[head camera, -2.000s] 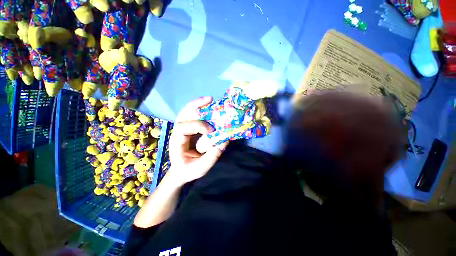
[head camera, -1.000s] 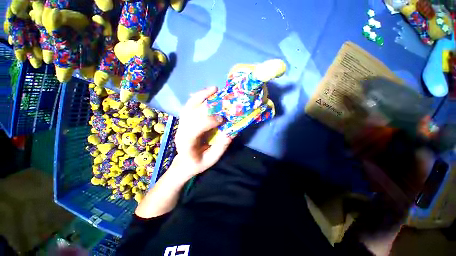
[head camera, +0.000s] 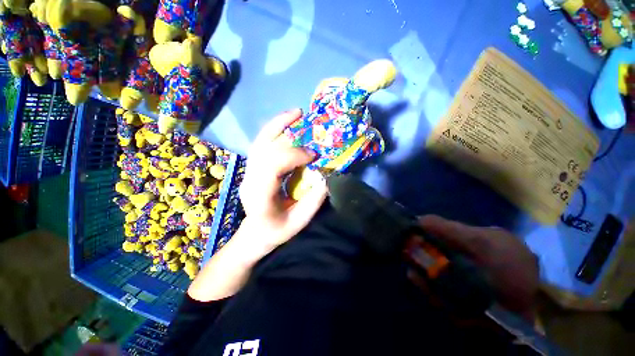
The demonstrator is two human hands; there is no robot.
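Observation:
My left hand is shut on a yellow plush bear in a blue floral outfit, held above the table at the centre. My right hand is shut on a dark glue gun with an orange trigger area. The gun points up and left, with its front end close to the bear's lower side beside my left fingers. Whether the nozzle touches the cloth cannot be told. The fingers of my right hand are partly dark and blurred.
Similar bears lie grouped at upper left. A blue crate holds many more, beside another crate. A brown cardboard piece lies right, near a black bar, a light-blue item and small white and green trims.
My right hand was blurred over the cardboard and has moved left with the glue gun, up to the bear. The cardboard is now uncovered. My left hand still holds the bear.

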